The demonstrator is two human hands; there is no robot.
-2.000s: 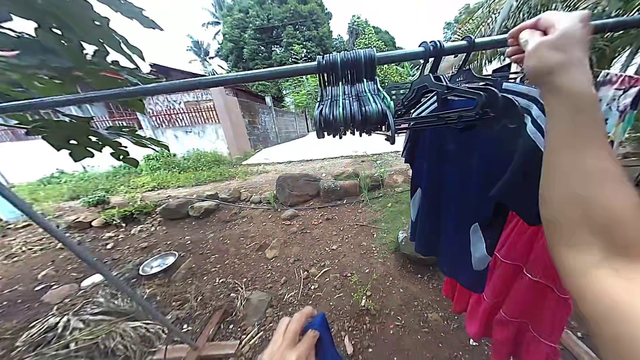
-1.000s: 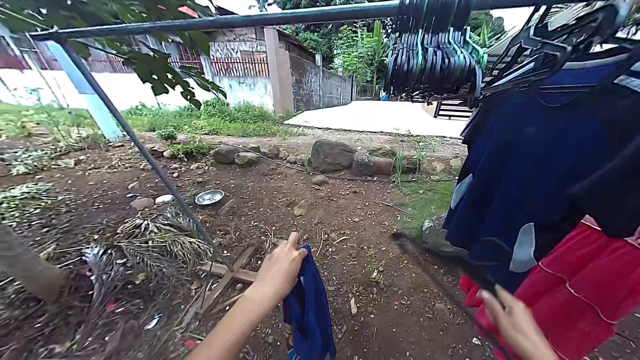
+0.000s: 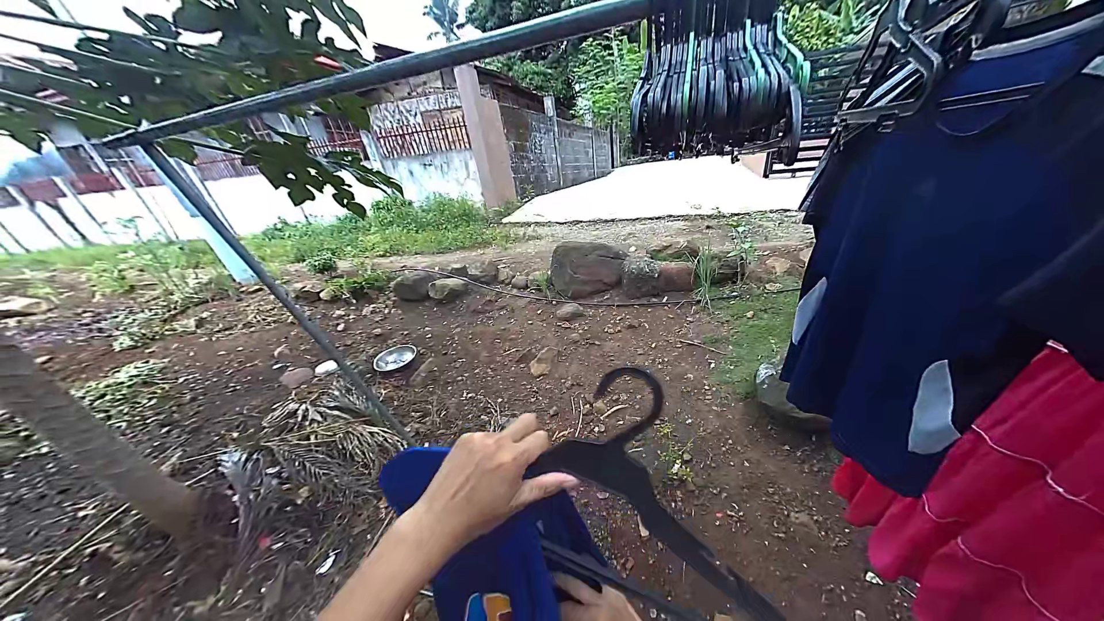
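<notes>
At the bottom of the head view, my left hand grips a blue garment with a coloured print, its thumb beside the shoulder of a black plastic hanger. The hanger's hook points up, and part of its frame lies against the garment. My right hand is low at the frame's edge, by the garment and the hanger's lower bar; its fingers are partly hidden, so its hold cannot be told. Above, a bunch of black and green hangers hangs from a metal rail.
Navy clothes and a red ruffled garment hang at the right. A slanted metal post supports the rail at the left. Rocks, a metal bowl and dry fronds lie on the soil beyond; a tree trunk stands left.
My right hand has come down from the rail and across to the blue garment, bringing the black hanger. My left hand still has the garment.
</notes>
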